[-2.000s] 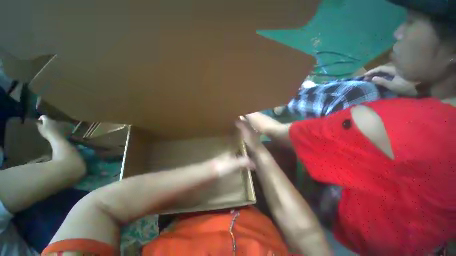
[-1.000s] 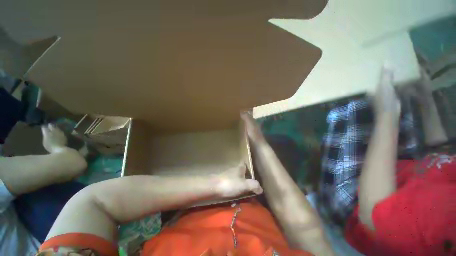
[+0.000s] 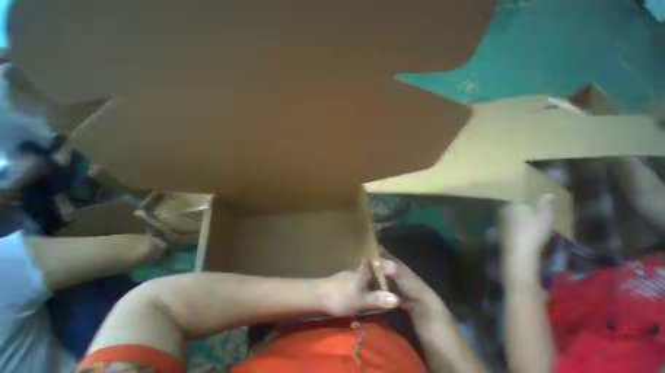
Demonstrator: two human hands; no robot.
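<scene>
A brown cardboard box [image 3: 292,240] sits open on my lap, its tray towards me. Its large lid panel [image 3: 255,95] stands up and fills the upper view, with a V-shaped notch at its right edge. My left hand [image 3: 364,291] reaches across the front of the tray and grips the near right corner, thumb over the edge. My right hand [image 3: 401,280] is on the outside of the same right side wall [image 3: 372,233], close against my left hand. The fingers are slightly blurred.
At right, a person in a red shirt [image 3: 605,317] holds a large tan cardboard sheet [image 3: 496,146] whose edge reaches the lid. At left are another person's arm [image 3: 95,255] and a folded cardboard piece [image 3: 175,211]. Green floor [image 3: 554,44] shows at upper right.
My right hand has slid down the right wall from its far corner to the near corner, beside my left hand. The neighbour has brought a cardboard sheet in and lowered it.
</scene>
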